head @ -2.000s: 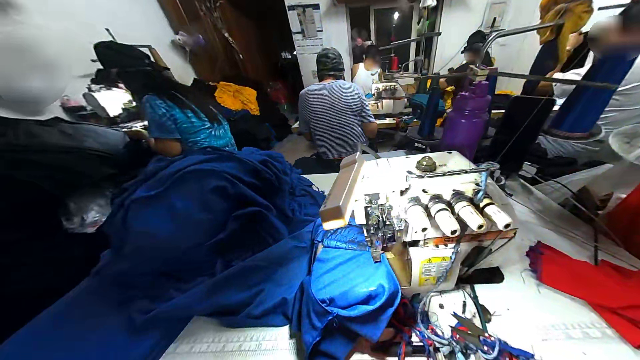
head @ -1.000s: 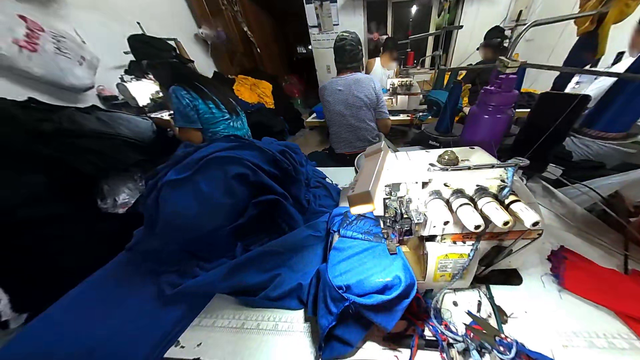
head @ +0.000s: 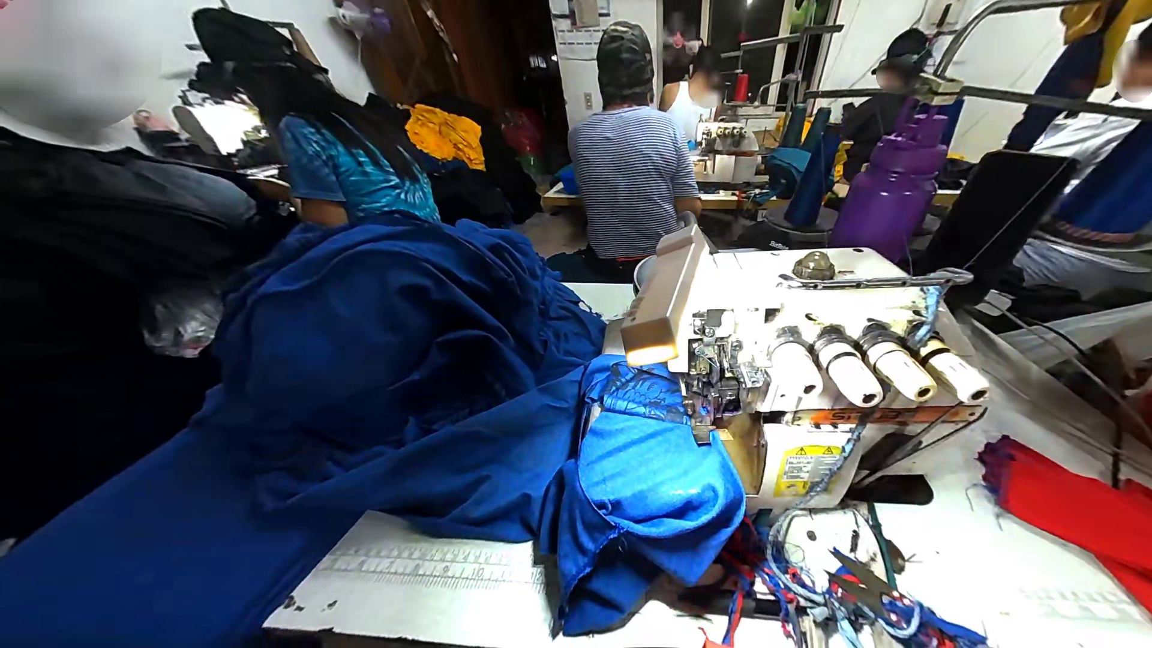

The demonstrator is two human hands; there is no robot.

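Neither my left hand nor my right hand can be made out. A white overlock sewing machine [head: 810,315] stands on a worktable. Blue fabric [head: 657,477] lies at its needle and presser foot area [head: 711,387], brightly lit by the machine's lamp, with a stitched seam edge hanging toward the table's front. The same blue cloth continues left into a large heap [head: 387,333] and drapes over the front left. Thread scraps and fabric trimmings [head: 810,594] in red and blue lie below the machine, with what look like thread snips [head: 859,576] among them.
Red fabric [head: 1080,513] lies at the right. A printed ruler scale [head: 432,562] runs along the table's front. Behind the machine stand a purple bottle [head: 886,198] and thread cones [head: 805,180]. Several people sit at other machines beyond. Dark garments [head: 90,270] are piled at the left.
The view has shifted slightly. The blue fabric stays at the machine with no plain change.
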